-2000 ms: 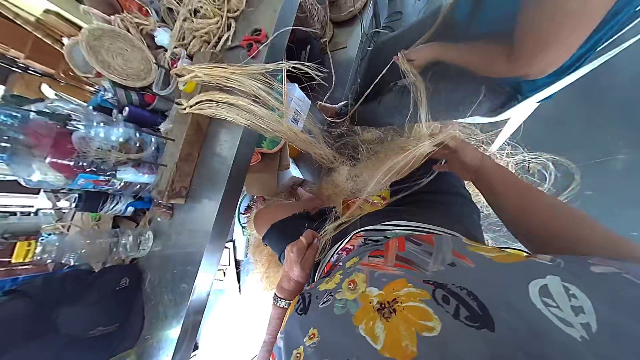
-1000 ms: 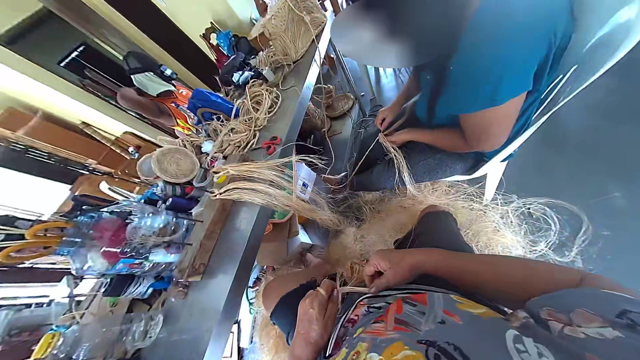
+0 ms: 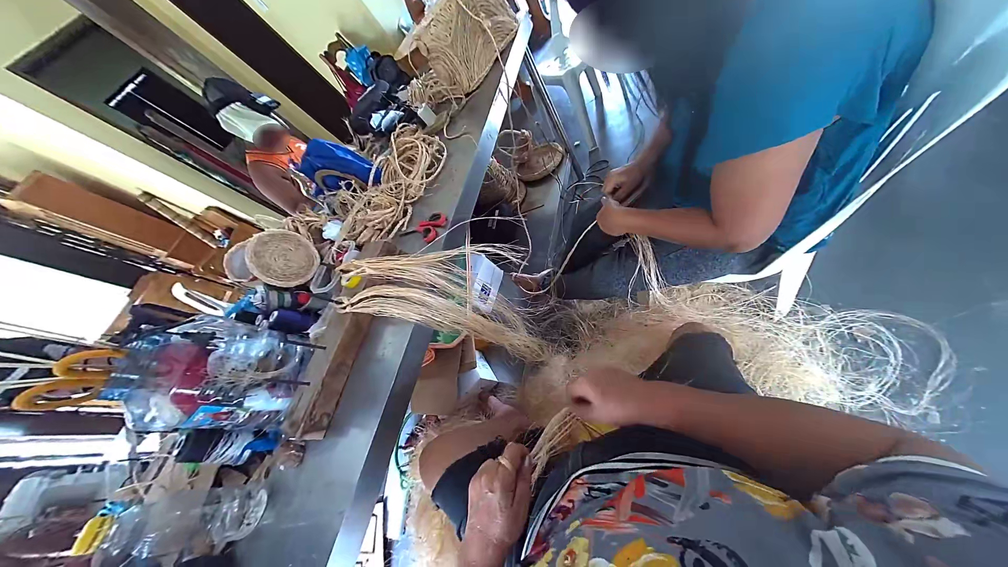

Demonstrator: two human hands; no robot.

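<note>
Low over the lap, my left hand [image 3: 500, 488], with a ring on one finger, is closed at the near end of a short bundle of pale plant fibre strands [image 3: 557, 441]. My right hand [image 3: 606, 398] is closed in a fist at the bundle's other end, ahead and to the right. Its fingertips are partly hidden. A large heap of loose fibre [image 3: 630, 346] lies around the knees. Long hanks of fibre [image 3: 441, 303] hang over the table's edge towards that heap.
The metal table [image 3: 366, 402] at left holds a wooden block [image 3: 335, 378], red-handled scissors [image 3: 428, 227], coiled cord [image 3: 402, 181], a woven round piece [image 3: 282, 258] and plastic bags. A co-worker in blue [image 3: 756, 118] sits ahead, handling strands. Sandals [image 3: 539, 161] are near the table.
My right hand has left the spread strands over the heap and come down beside my left hand at the lap. The view has shifted, showing more of the co-worker.
</note>
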